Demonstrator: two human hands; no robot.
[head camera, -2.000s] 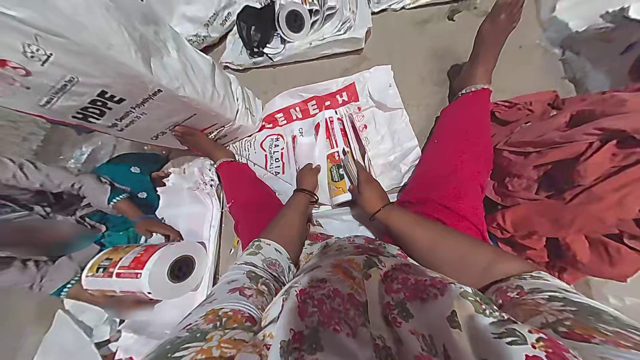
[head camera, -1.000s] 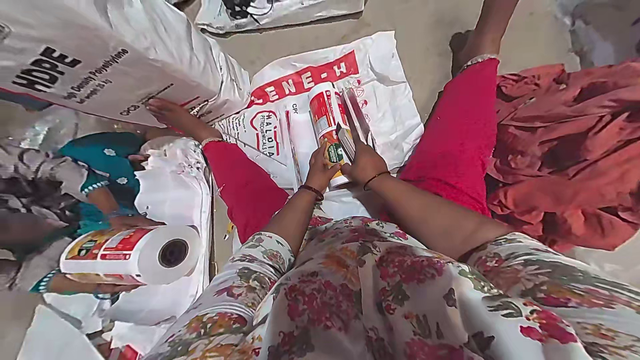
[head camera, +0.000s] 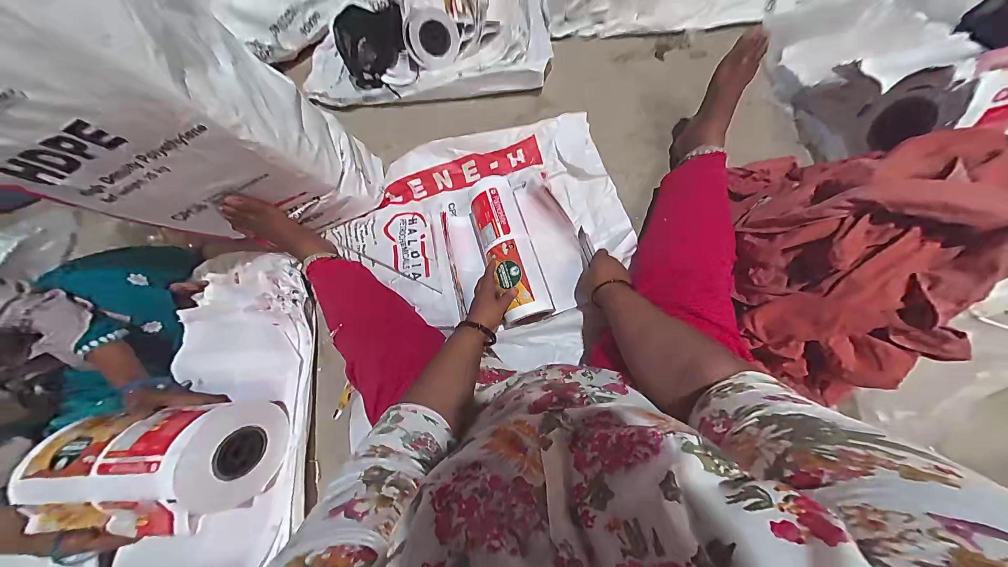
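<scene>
A narrow roll of printed white, red and orange film (head camera: 504, 236) lies lengthwise on a flattened printed white sack (head camera: 583, 150) between my legs. My left hand (head camera: 492, 298) grips the roll's left edge near its close end, thumb on the print. To the right of the roll and apart from it, my right hand (head camera: 602, 274) is closed around a thin grey object (head camera: 585, 246), perhaps a blade; its lower part is hidden in the fist. White sheet material lies on the sack between roll and right hand.
A big standing HDPE sack (head camera: 181, 150) is at upper left. At lower left, another person's hands (head camera: 169, 398) touch a large printed film roll (head camera: 189, 457) on white sheets. Reddish cloth (head camera: 850, 260) lies heaped at right. Beyond, a white roll (head camera: 433, 38) rests on a sack.
My right hand has moved right, away from the roll and my left hand; the two were close together one second ago. My left hand remains at the roll's near end.
</scene>
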